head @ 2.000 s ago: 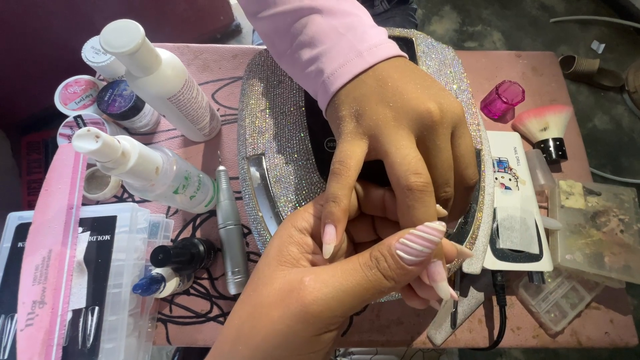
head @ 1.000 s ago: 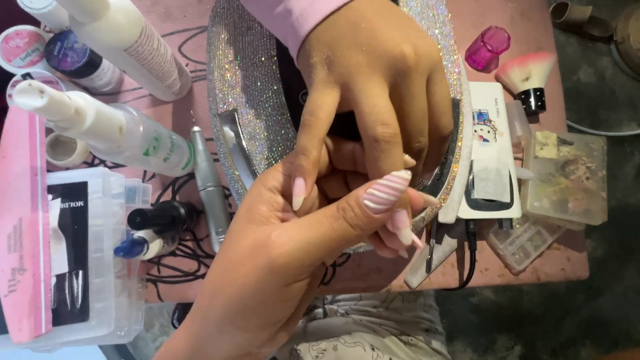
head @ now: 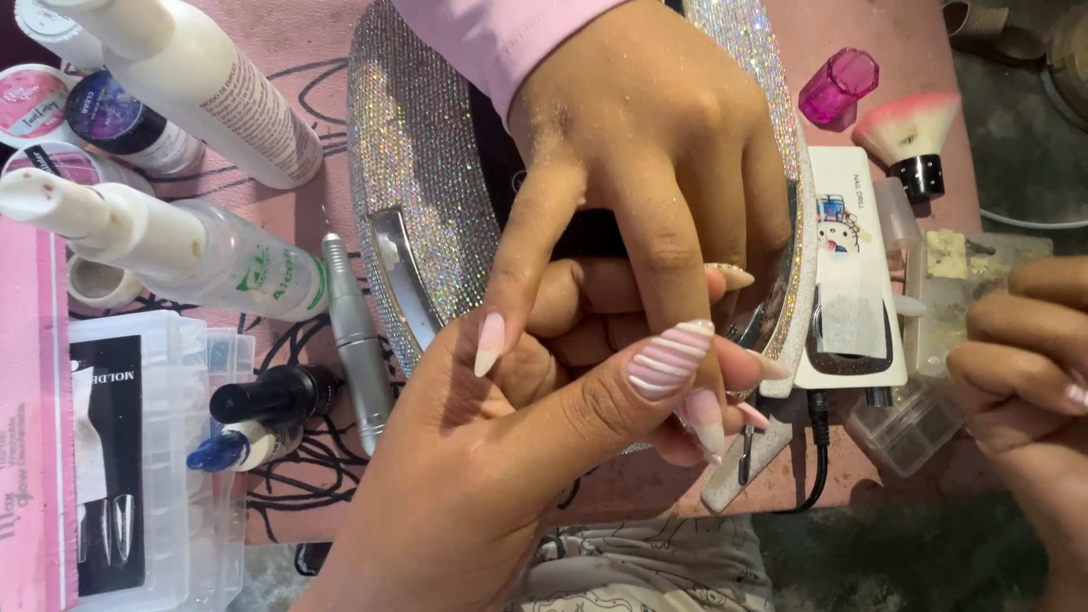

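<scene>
My left hand (head: pixel 544 408) grips the fingers of another person's hand (head: pixel 646 144); its thumb, with a pink and white striped nail, lies across one finger. That person's hand comes from the top in a pink sleeve (head: pixel 544 42), palm down over a glittery rhinestone-covered nail lamp (head: pixel 416 144), with pale powder on the skin. At the right edge is my right hand (head: pixel 1028 357), fingers curled, partly out of frame; whether it holds something does not show. Nearest to it is a clear plastic box (head: pixel 943 289).
On the left stand a white bottle (head: pixel 229 110), a clear spray bottle (head: pixel 246 263), small jars (head: pixel 110 110), a nail drill handpiece (head: pixel 353 340), dark bottles (head: pixel 272 395) and a nail-tip case (head: pixel 170 425). On the right lie a white nail drill unit (head: pixel 850 272), a brush (head: pixel 914 144) and a magenta cup (head: pixel 837 89).
My right hand has come into view at the right edge. My left hand keeps its grip on the other person's fingers. The view has shifted somewhat.
</scene>
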